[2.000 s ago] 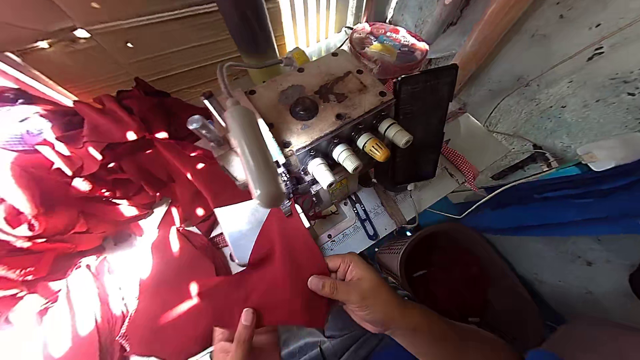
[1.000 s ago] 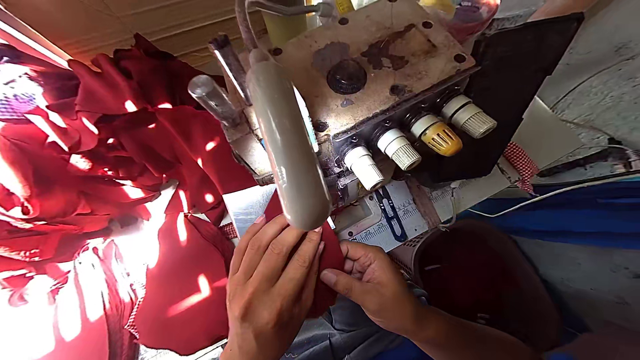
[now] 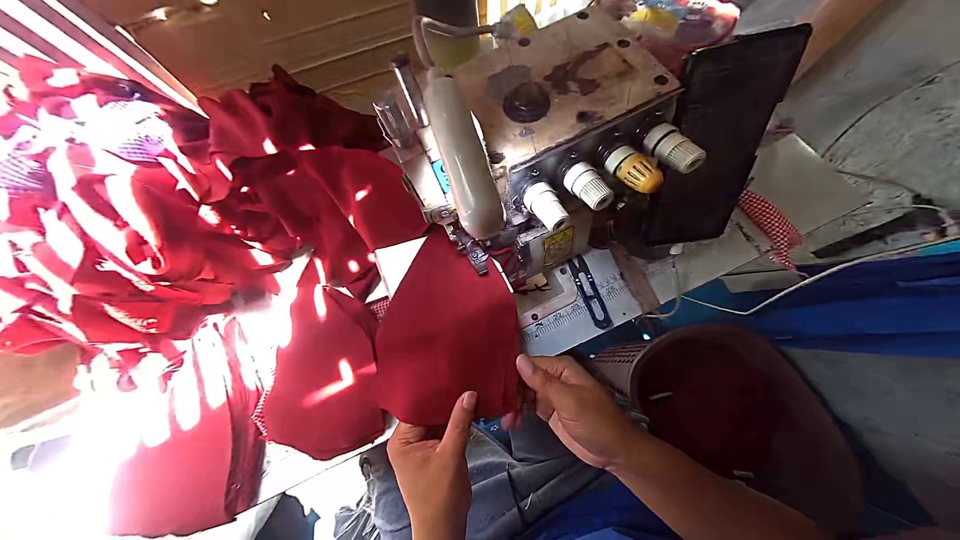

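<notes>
A piece of red fabric (image 3: 450, 330) lies flat in front of an overlock sewing machine (image 3: 570, 97), its far end at the presser foot (image 3: 478, 259). My left hand (image 3: 435, 457) holds the near edge, thumb on top and the other fingers underneath. At the right edge of the piece, my right hand (image 3: 574, 405) pinches the cloth between thumb and fingers; some fingertips are hidden below it. Beside the needle plate lie blue thread snips (image 3: 591, 294), on the machine bed next to a printed ruler scale. A lamp with a pale housing (image 3: 465, 157) hangs over the foot.
Red fabric pieces (image 3: 322, 367) are heaped on the left, partly in glaring sunlight. A dark-lined basket (image 3: 735, 420) stands below the table at right. Blue cloth (image 3: 870, 300), a white cable (image 3: 772, 304) and a red checked strip (image 3: 772, 221) lie on the right.
One second ago my left hand lay flat over the cloth close to the foot; it has moved back to the near edge. More of the red piece now shows.
</notes>
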